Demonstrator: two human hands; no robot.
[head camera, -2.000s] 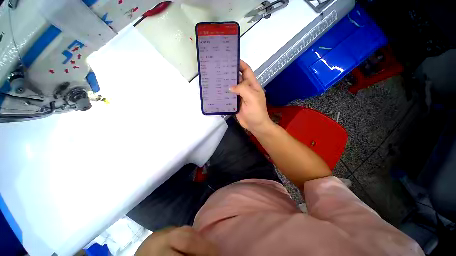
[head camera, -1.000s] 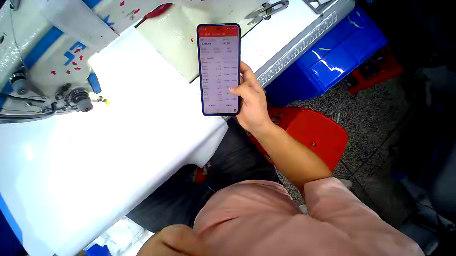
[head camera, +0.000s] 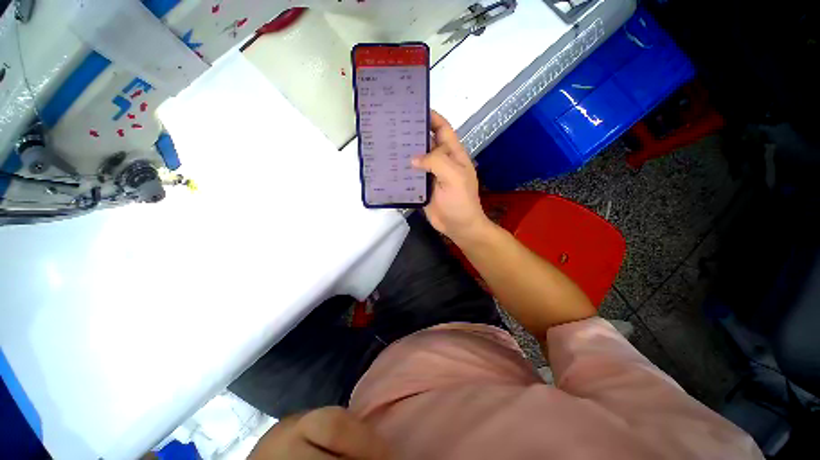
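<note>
A smartphone (head camera: 393, 126) with a dark edge shows a red top bar and rows of small text. My right hand (head camera: 452, 180) holds it from its lower right side, thumb on the screen, above the table's front edge. My left hand (head camera: 322, 435) is at the bottom edge, near my body and partly cut off; its fingers are hidden, so its grip cannot be told. A large white fabric panel (head camera: 216, 269) lies over the table and under the needle area, and hangs a little over the front edge.
The sewing machine head (head camera: 135, 178) is at the left. Silver snips (head camera: 481, 20) lie at the top, right of the cream bed plate (head camera: 301, 81). A ruler strip (head camera: 539, 85) runs along the table edge. A blue bin (head camera: 602, 99) and red stool (head camera: 565, 244) stand at the right.
My left hand has shifted very slightly at the bottom edge. The phone and my right hand are almost unmoved.
</note>
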